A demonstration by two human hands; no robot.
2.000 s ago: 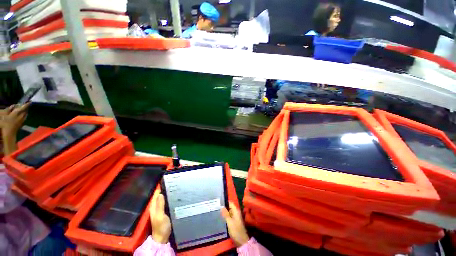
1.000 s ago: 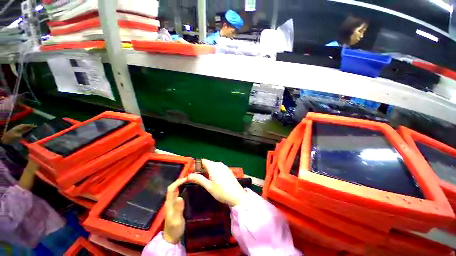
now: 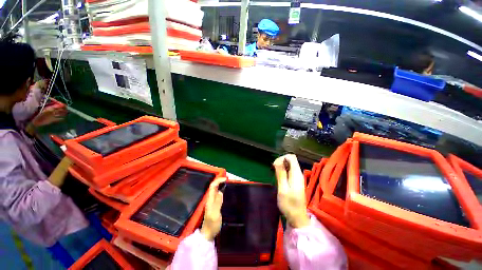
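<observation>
A dark tablet (image 3: 247, 224) lies in an orange foam tray in front of me, with faint text and a small red patch at its lower right corner. My left hand (image 3: 213, 210) holds the tablet's left edge; a small dark spot shows at its fingertips, too small to name. My right hand (image 3: 290, 190) is raised at the tablet's upper right corner and pinches a small dark stub (image 3: 287, 164), perhaps a test plug. A second dark tablet (image 3: 174, 200) lies in its foam tray just to the left.
A leaning tray stack (image 3: 129, 153) stands at left, beside a person in a pink smock (image 3: 34, 184). A larger tray stack (image 3: 407, 211) stands close at right. A white shelf (image 3: 253, 79) with a blue bin (image 3: 417, 84) crosses above the green bench. Another foam tray (image 3: 103, 258) shows at bottom left.
The view has swung left. The tablet's screen went from white to dark. My right hand has moved from across the tablet's top edge to its right side; my left hand stays at the left edge.
</observation>
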